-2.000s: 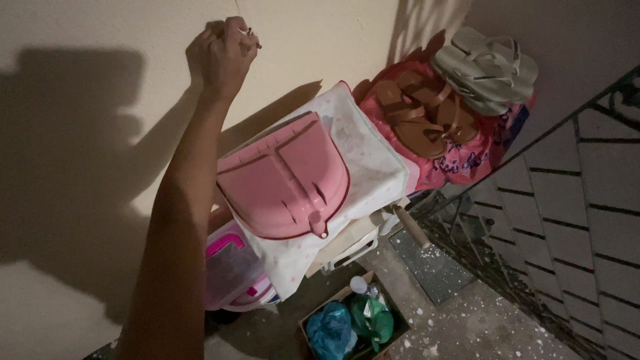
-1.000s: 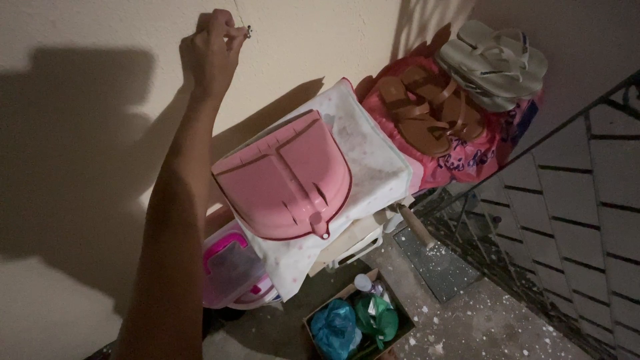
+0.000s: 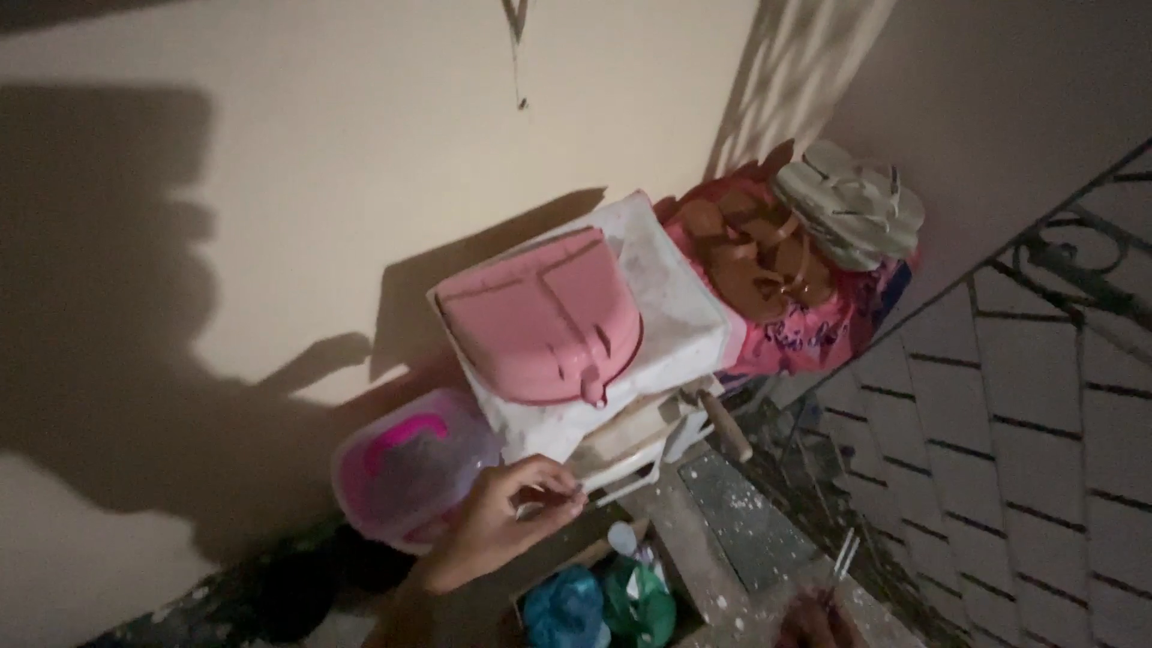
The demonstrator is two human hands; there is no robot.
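My left hand point(image 3: 508, 517) is low in the view, in front of a clear plastic box with a pink handle point(image 3: 405, 468). Its thumb and fingertips are pinched together, and something small and thin seems to be between them, too blurred to name. At the bottom right edge, my right hand point(image 3: 819, 621) is partly cut off, with thin pale sticks point(image 3: 846, 553) rising from its fingers. A pink plastic dustpan-like piece point(image 3: 549, 315) lies on a white cloth point(image 3: 679, 297) above my left hand. On the wall is a crack with a small dark hole point(image 3: 522, 104).
Brown sandals point(image 3: 765, 261) and pale flip-flops point(image 3: 850, 207) rest on a pink bag point(image 3: 792, 346) at the right. Below stands a cardboard box point(image 3: 688, 594) holding blue and green plastic bags. A wooden handle point(image 3: 724, 423) juts out beside the cloth. A metal railing point(image 3: 1062, 315) runs along the right.
The hand that was up at the wall is away from it; my left hand is now low, near the clear box. My right hand has come into view at the bottom. The view has shifted.
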